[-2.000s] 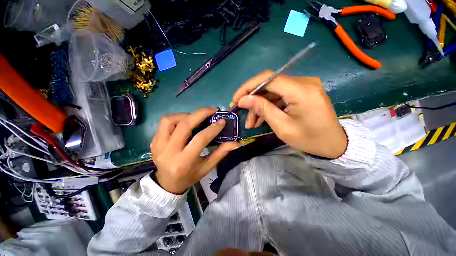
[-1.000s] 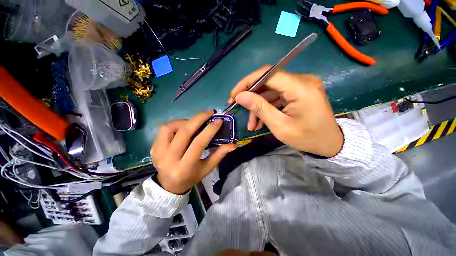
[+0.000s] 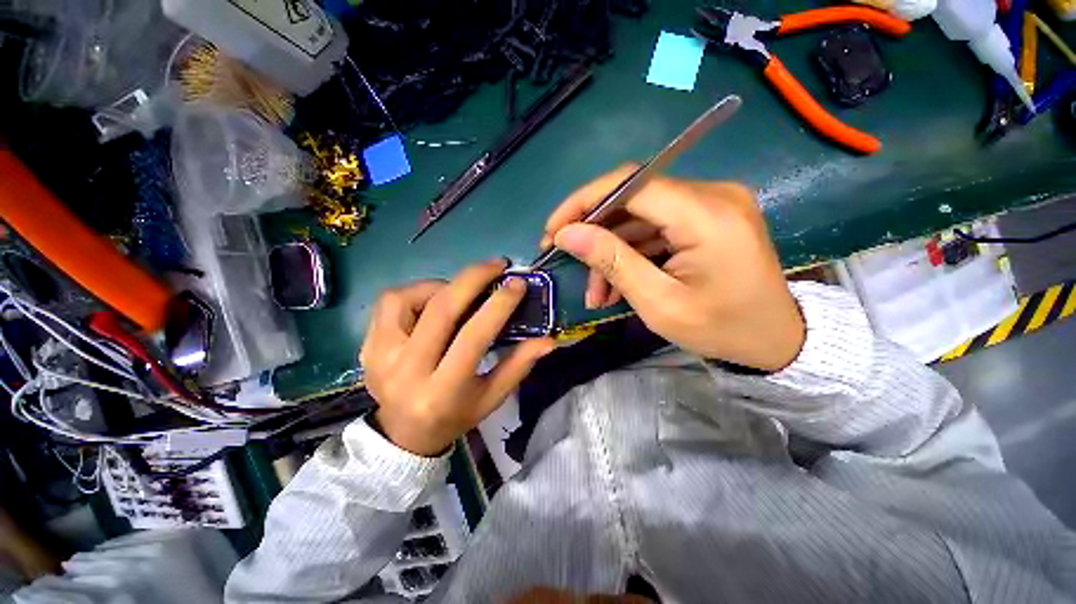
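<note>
My left hand (image 3: 431, 360) holds a dark smartwatch case (image 3: 535, 307) with a shiny rounded rim at the bench's front edge, its fingers around the left side and bottom. My right hand (image 3: 684, 260) grips slim silver tweezers (image 3: 673, 151). Their tips point down-left and meet the case's upper rim, near my left fingertips. Whether the tips touch a small part inside cannot be told. The inside of the case is partly hidden by my left fingers.
Dark tweezers (image 3: 502, 153) lie on the green mat (image 3: 472, 112). Blue squares (image 3: 386, 159), gold-coloured parts (image 3: 338, 189), a clear cup (image 3: 242, 159) and another watch unit (image 3: 297, 276) lie left. Orange-handled nippers (image 3: 814, 106) and a dark case (image 3: 852, 65) lie upper right.
The silver tweezers have tilted and their tips have moved to the case's upper rim. The case has shifted slightly left in my left hand. Both hands keep their hold.
</note>
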